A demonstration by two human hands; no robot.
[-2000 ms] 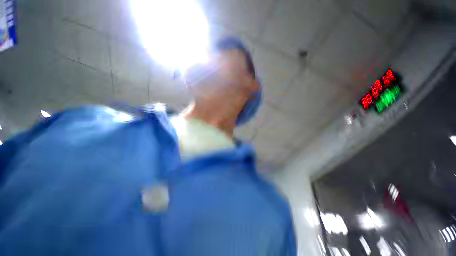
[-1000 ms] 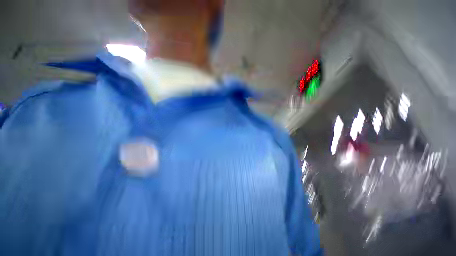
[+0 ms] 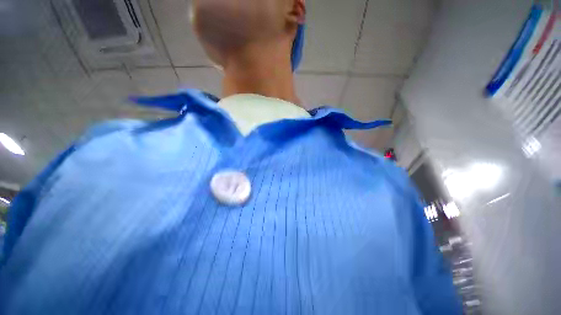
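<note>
A person in a blue smock (image 3: pixel 289 227) with fine grid lines fills the lower and middle part of the view, seen from below and very close. A white round button (image 3: pixel 230 187) sits at the front of the smock below the open pointed collar. A pale inner collar (image 3: pixel 258 112) shows at the neck. The top of the head is cut off by the upper edge. Neither my left hand nor my right hand is in view. Nothing held can be seen.
A ceiling with panel lines and a vent (image 3: pixel 101 21) is above. A white wall (image 3: pixel 455 98) at the right bears a printed board (image 3: pixel 538 80). A ceiling light (image 3: pixel 11 144) glows at the far left. Blurred bright shapes lie beyond the person's shoulder at the right.
The view has shifted. The smock now sits more central and sharper. The wall board has come into view at the right, and the red and green display has mostly gone behind the shoulder.
</note>
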